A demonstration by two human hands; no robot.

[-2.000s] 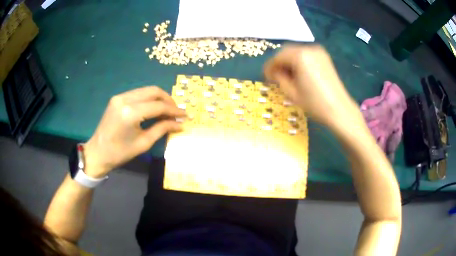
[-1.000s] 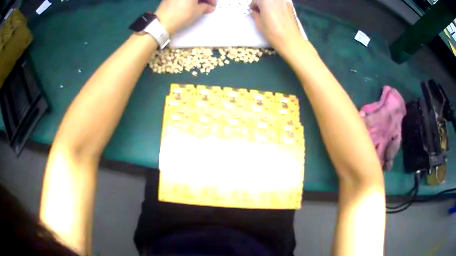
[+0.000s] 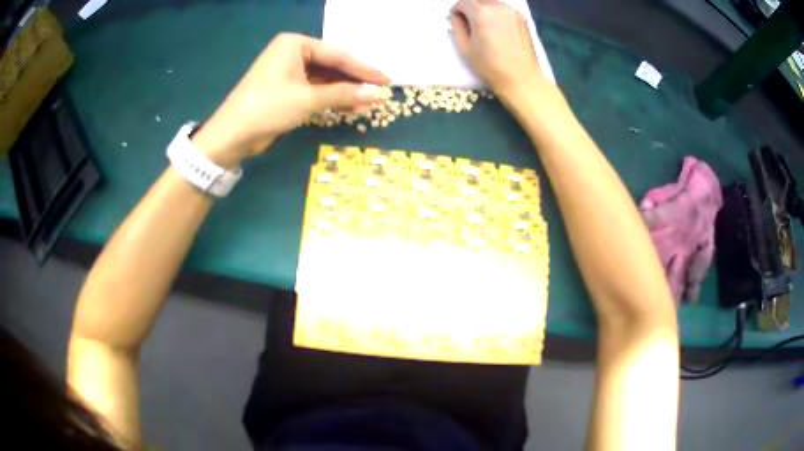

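Note:
A yellow PCB panel (image 3: 423,255) lies flat at the mat's near edge, glared white in its middle, with rows of small silvery and dark fitted components on its far part. A loose pile of cream components (image 3: 432,100) lies beyond it. My left hand (image 3: 295,92) is over the pile's left part, thumb and fingertips close together; whether a piece is between them cannot be told. My right hand (image 3: 498,44) is over the white sheet (image 3: 397,40), fingers bent down at small pieces on it; its fingertips are partly hidden.
Pink gloves (image 3: 683,225) lie crumpled at the right, beside a black device with a cable (image 3: 745,247). A green post (image 3: 745,62) stands at the back right. A black slotted rack (image 3: 53,176) and yellow panel stack (image 3: 31,79) are at the left. Paper scraps lie on the mat.
Both hands left the panel for the white sheet. Since then my left hand has come back nearer, over the cream pile, while my right hand has stayed on the sheet.

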